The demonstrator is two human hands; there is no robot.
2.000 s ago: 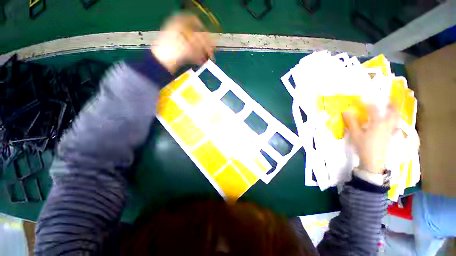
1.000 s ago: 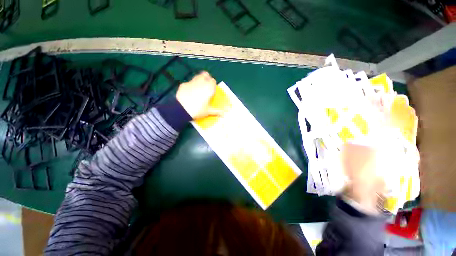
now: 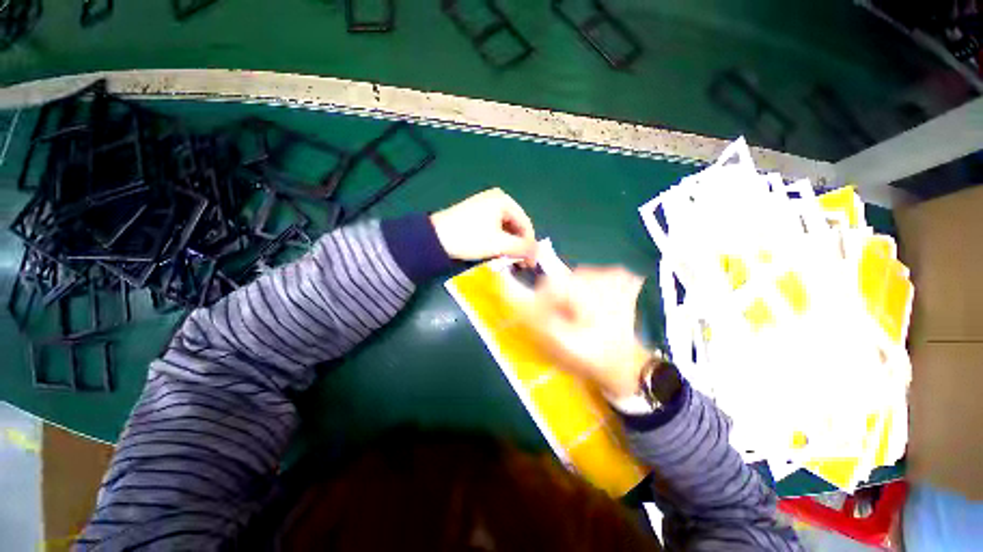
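Note:
A sticker sheet (image 3: 539, 372) with yellow rectangles and white edges lies slanted on the green bench in front of me. My left hand (image 3: 490, 229) is at its upper end, with fingertips pinched on the sheet's corner. My right hand (image 3: 587, 323) is over the upper part of the sheet, blurred, its fingers close to the left fingertips. A dark window shows in the sheet between the hands. Whether the right fingers grip anything is hidden by blur. A stack of sheets (image 3: 776, 323), white and yellow and partly overexposed, lies fanned at the right.
A tangled pile of black plastic frames (image 3: 119, 216) lies at the left. A pale rail (image 3: 377, 99) separates the bench from the green conveyor belt (image 3: 270, 43), which carries scattered black frames. Brown cardboard (image 3: 949, 291) stands at right, with a red object (image 3: 862, 515) below.
My right hand has moved left from the stack to the sticker sheet. My left hand has shifted right to the sheet's upper end. Frames on the belt have moved left.

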